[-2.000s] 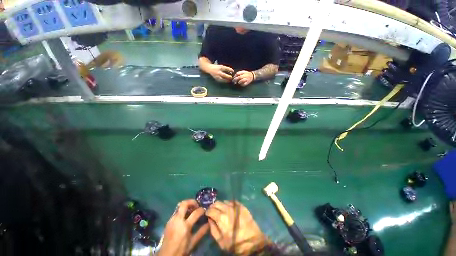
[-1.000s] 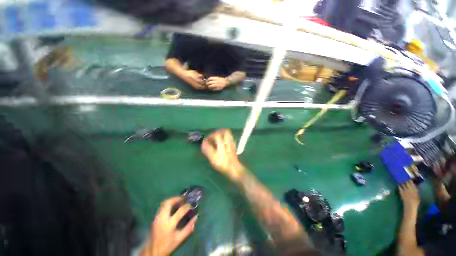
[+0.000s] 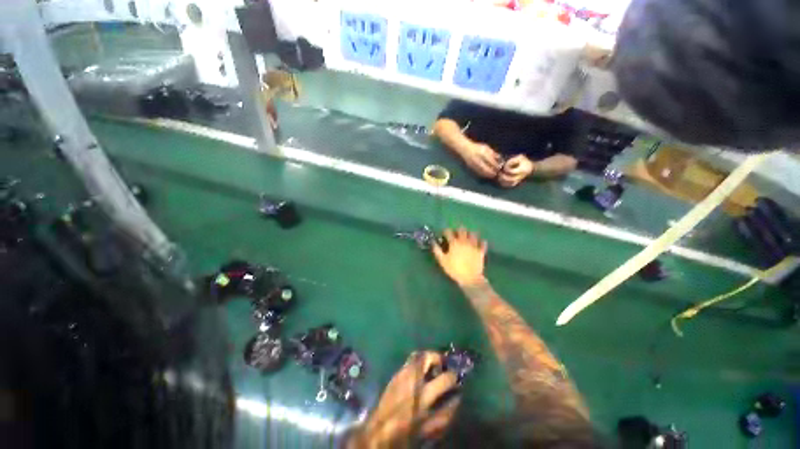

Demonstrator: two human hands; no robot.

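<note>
My left hand (image 3: pixel 414 399) is at the bottom centre, its fingers around a black unit (image 3: pixel 459 361) with fine inner details. My right hand (image 3: pixel 463 257) is stretched over the green belt, palm down with fingers spread. Its thumb side is at a dark wired unit (image 3: pixel 425 237) with thin pale leads; the hand partly hides the dark part, and contact is unclear. Another dark unit (image 3: pixel 282 212) lies farther left on the belt.
Several black units (image 3: pixel 265 351) are clustered left of my left hand. A white strip (image 3: pixel 632 254) slants down at right. Beyond the pale rail (image 3: pixel 368 177) are a tape roll (image 3: pixel 436 174) and a person's hands (image 3: pixel 503 167). Dark pieces lie at bottom right.
The view has swung left, showing the left-hand cluster; the fan has left view. My right hand has reached from the work in front to the belt unit, its fingers now spread. My left hand keeps its unit.
</note>
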